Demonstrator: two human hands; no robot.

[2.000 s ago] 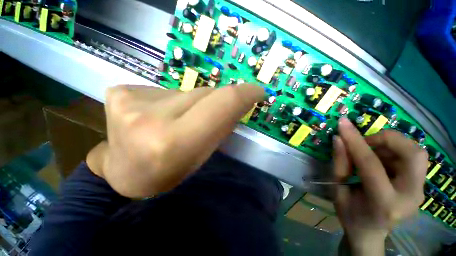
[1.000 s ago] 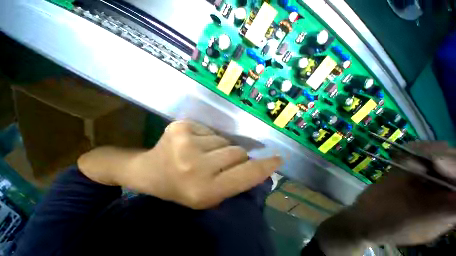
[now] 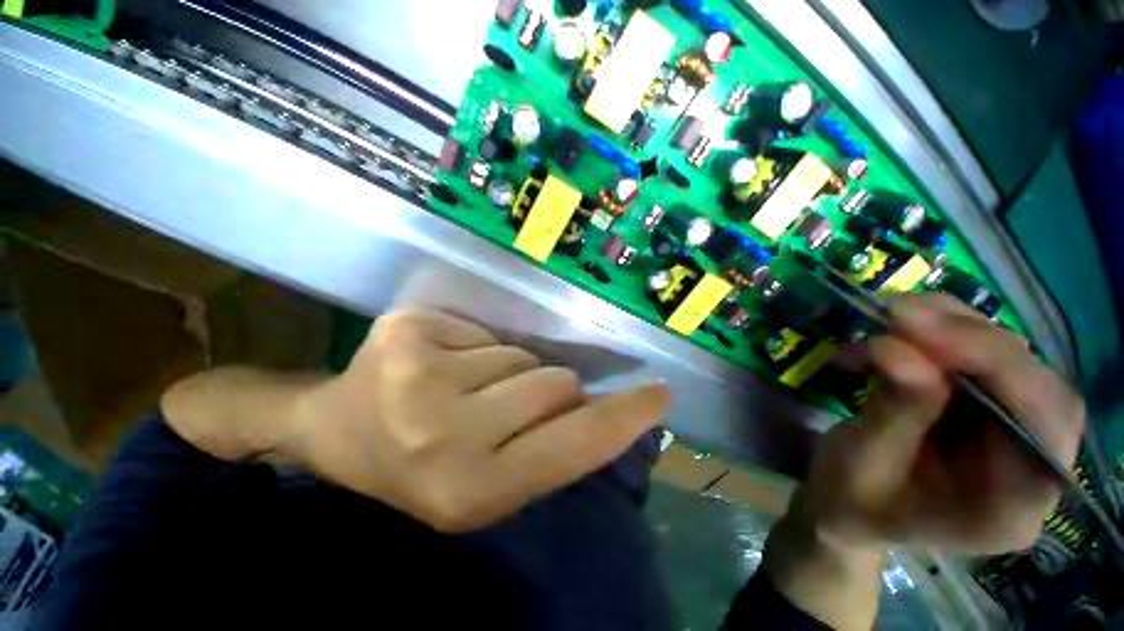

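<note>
A green PCB panel (image 3: 641, 185) with yellow-taped transformers, capacitors and small blue parts lies on the conveyor. My right hand (image 3: 955, 419) is over the panel's right part and holds thin metal tweezers (image 3: 1005, 425). Their tips point to the upper left, over the middle of the panel; whether they touch a component cannot be told. My left hand (image 3: 475, 413) is at the near side of the silver rail (image 3: 284, 240), off the panel, with curled fingers and the index finger pointing right. Nothing shows in it.
The conveyor chain (image 3: 271, 111) shows left of the panel, inside the rail. Part of another green panel (image 3: 62, 22) is at the upper left edge. A cardboard box (image 3: 111, 345) stands below the rail. A blue object (image 3: 1101, 160) is at the right edge.
My left hand has come back from the panel to the rail. Tweezers came into view in my right hand and have moved left over the panel. The view has shifted along the line.
</note>
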